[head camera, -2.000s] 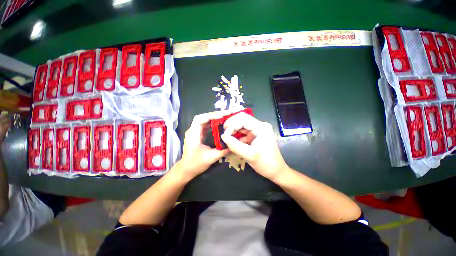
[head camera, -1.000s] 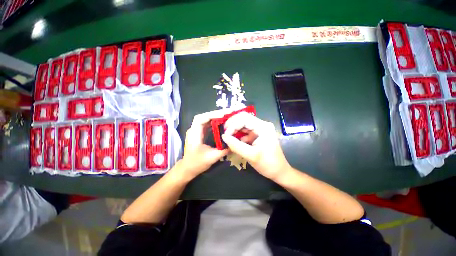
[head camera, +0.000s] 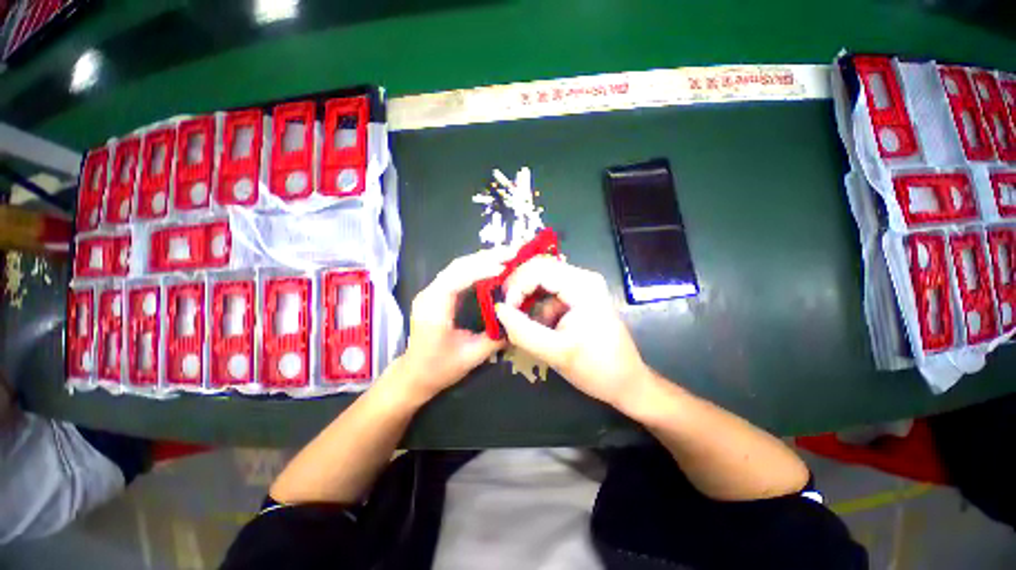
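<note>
A red plastic housing (head camera: 491, 303) is held tilted between my hands over the green bench. My left hand (head camera: 449, 323) grips its left side. My right hand (head camera: 565, 315) has its thumb and fingers on the housing's right side and inner edge. Whether the right fingertips pinch a small part cannot be seen. A loose pile of small white parts (head camera: 510, 203) lies just beyond the housing. A second, yellower pile of small parts (head camera: 526, 363) lies below my hands, partly hidden by them.
A black smartphone (head camera: 652, 232) lies right of the piles. A tray with white liner (head camera: 301, 236) holds rows of red housings at left; another lined tray (head camera: 880, 256) stands at right. A white printed strip (head camera: 613, 91) crosses behind. Another person's sleeve (head camera: 56, 473) shows at lower left.
The red housing has tipped and turned in my hands, so it shows narrower than before. My fingers have shifted slightly with it. The piles look unchanged.
</note>
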